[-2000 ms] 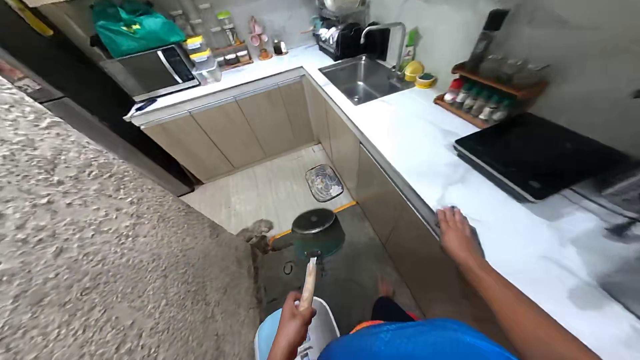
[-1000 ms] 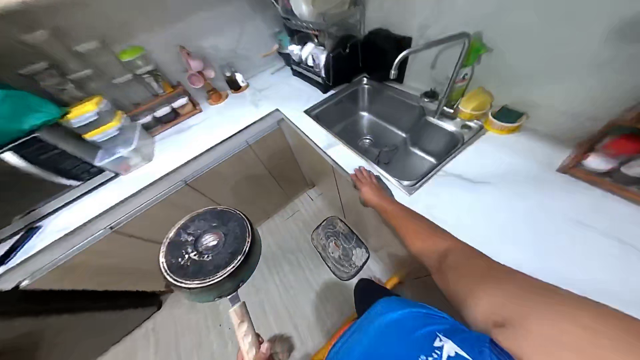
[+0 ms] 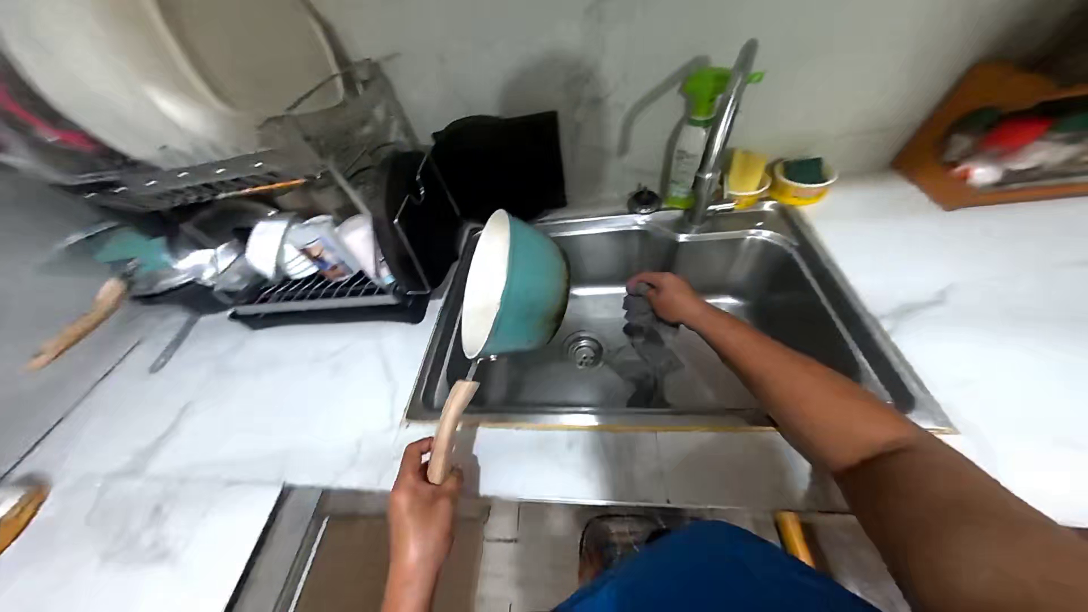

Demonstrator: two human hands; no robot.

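My left hand (image 3: 425,501) grips the pale wooden handle of a teal saucepan (image 3: 531,289). The pan is tilted on its side over the left part of the stainless steel sink (image 3: 765,297), its cream inside facing left. My right hand (image 3: 667,297) holds a dark grey cloth (image 3: 650,340), which hangs down into the basin to the right of the drain (image 3: 584,349). The faucet (image 3: 722,127) rises behind the sink, beyond my right hand.
A dish rack (image 3: 323,293) with bowls and cups stands left of the sink. Behind the sink are a green-topped spray bottle (image 3: 693,144), a yellow sponge (image 3: 747,171) and a tub with a dark green scrubber (image 3: 801,180). A wooden spice rack (image 3: 943,153) sits at the right.
The pan was low over the floor and has come up over the sink, now turned on its side. My right hand has moved from the counter into the sink and taken hold of the cloth. The view has moved closer.
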